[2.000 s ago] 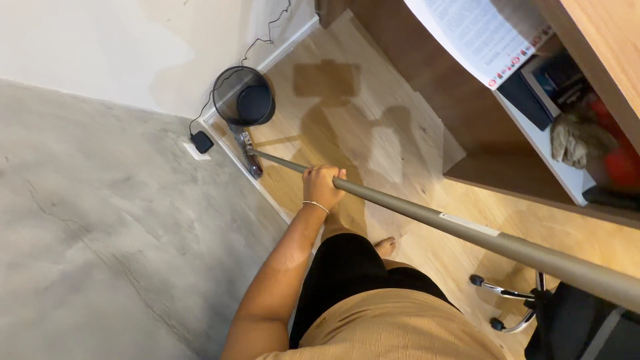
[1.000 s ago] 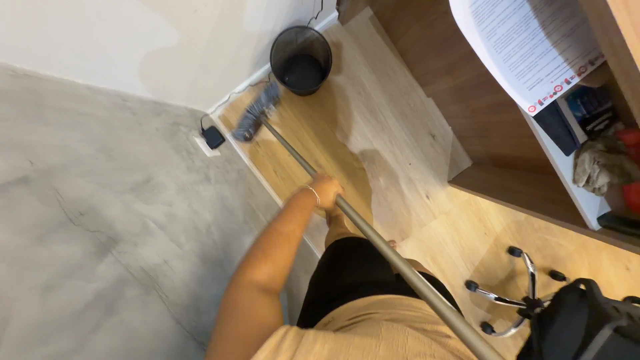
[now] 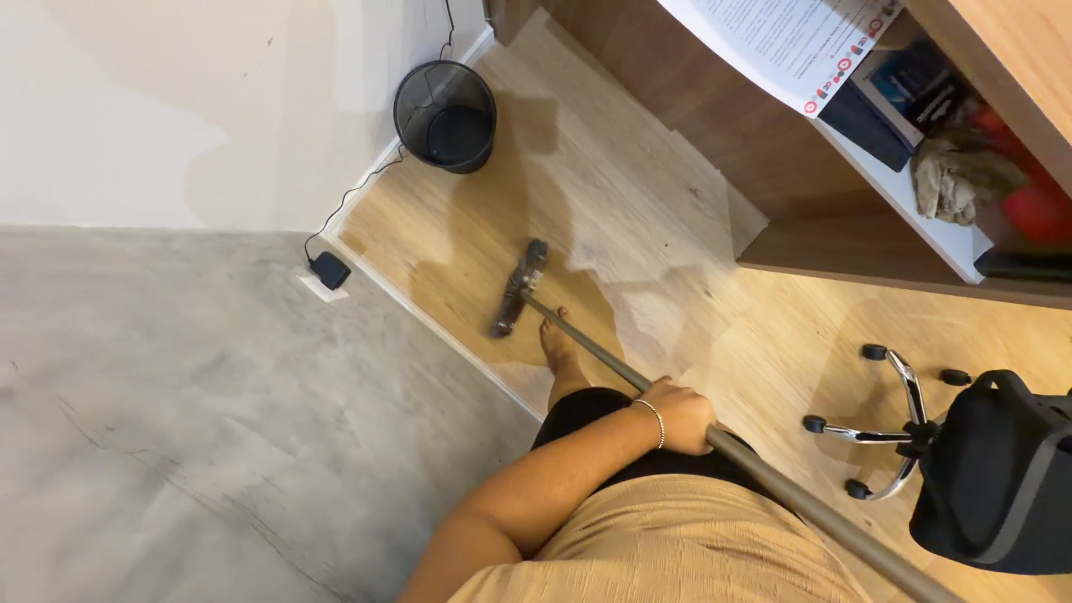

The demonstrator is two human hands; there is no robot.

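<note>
My left hand (image 3: pixel 677 416), with a thin bracelet at its wrist, is closed around the long grey-brown pole (image 3: pixel 804 494) of a broom. The pole slants from the lower right up to the dark broom head (image 3: pixel 521 287), which rests on the wood-look floor (image 3: pixel 435 209) just beyond my bare foot (image 3: pixel 557 342). Motion blurs the head a little. My right hand is out of the frame, and the pole's upper end is cut off at the bottom edge.
A black mesh waste bin (image 3: pixel 456 138) stands in the corner by the white baseboard (image 3: pixel 435 339). A black power adapter (image 3: pixel 331 270) with a cable is on the grey wall. Right are a wooden shelf unit (image 3: pixel 816 251), papers (image 3: pixel 779 42), a crumpled cloth (image 3: pixel 955 180) and a wheeled chair base (image 3: pixel 919 433).
The broom head has moved from beside the waste bin and baseboard back across the floor, close to my foot. My left hand, still around the pole, has drawn back toward my body.
</note>
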